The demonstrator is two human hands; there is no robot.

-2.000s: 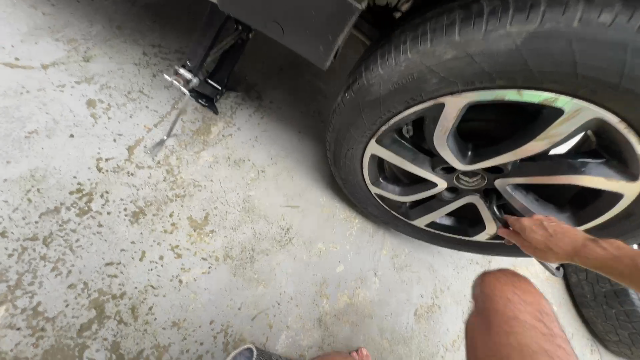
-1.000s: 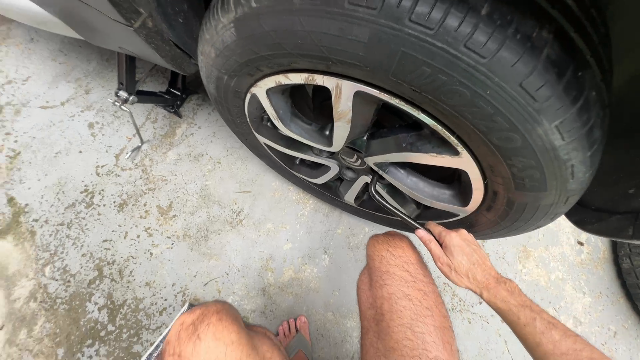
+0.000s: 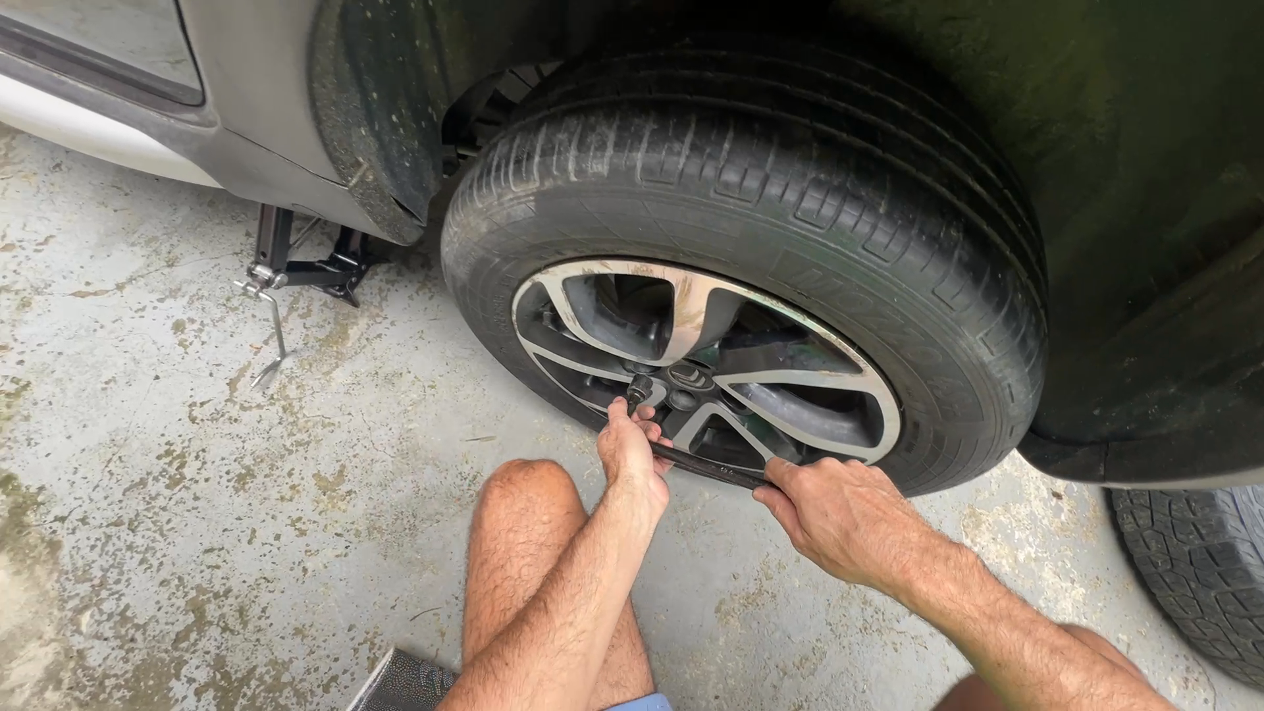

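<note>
A dark lug wrench point(image 3: 706, 465) runs between my two hands, below the hub of a car wheel point(image 3: 696, 326) with silver and black spokes. My left hand point(image 3: 632, 441) is closed around the wrench near its socket end, which sits against a wheel bolt left of the centre cap point(image 3: 688, 375). The far end of the handle is in my right hand point(image 3: 834, 509), in front of the lower right rim. The black tire point(image 3: 553, 227) surrounds the rim. Whether the socket is fully on the bolt cannot be told.
A black scissor jack point(image 3: 316, 267) stands under the car's sill point(image 3: 247, 163), its crank handle point(image 3: 276, 326) hanging toward the stained concrete floor point(image 3: 247, 494). Another tire point(image 3: 1190, 573) is at the right edge. My knees are close below the wheel, and a patterned grey object point(image 3: 400, 681) lies at the bottom.
My left hand has come into view and taken hold of the wrench near the socket. One second ago only my right hand held it. The view has shifted.
</note>
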